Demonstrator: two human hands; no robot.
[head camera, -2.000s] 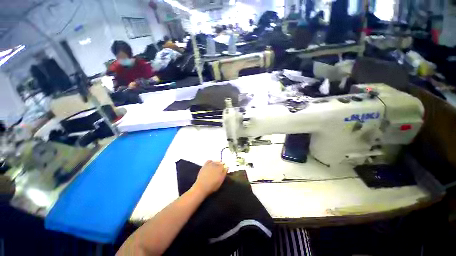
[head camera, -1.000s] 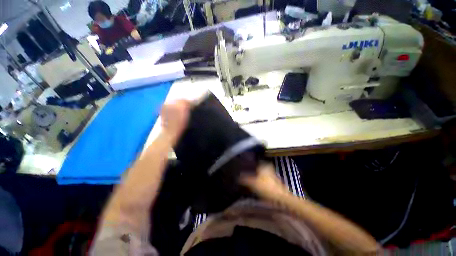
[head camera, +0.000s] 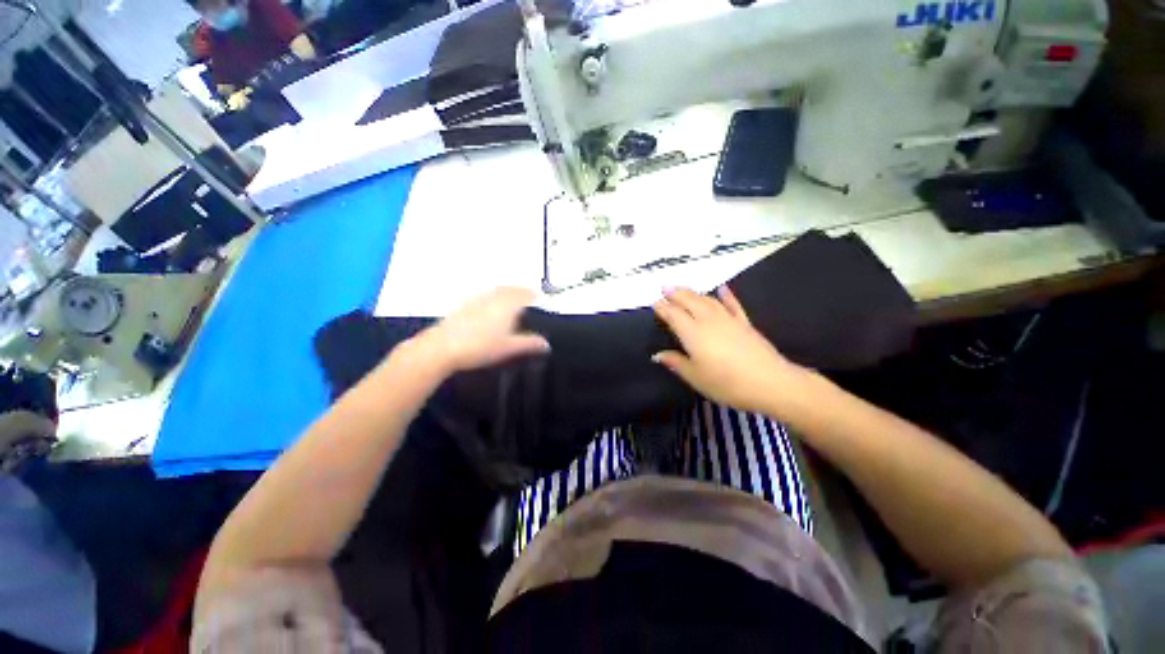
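Observation:
A large dark brown garment panel (head camera: 601, 364) lies across the front edge of the machine table and over the striped lap. My left hand (head camera: 483, 335) and my right hand (head camera: 715, 342) rest on its upper edge, left and right of its middle, thumbs pointing inward. Whether the fingers pinch the cloth is hard to tell. The panel's right end (head camera: 830, 300) lies on the table edge. The needle and presser foot (head camera: 590, 192) are above the needle plate, behind the cloth and apart from it.
The cream sewing machine (head camera: 715, 64) stands behind. A black phone (head camera: 755, 151) lies under its arm. A dark pad (head camera: 997, 202) is at the right end. A blue sheet (head camera: 288, 307) covers the left. A white box (head camera: 345, 153) and dark pieces (head camera: 479, 77) are behind. A person (head camera: 245, 45) sits far left.
The view has tilted down. The dark panel, earlier lifted and angled with a pale strip showing, is now spread sideways along the table edge. Both hands now lie on its upper edge.

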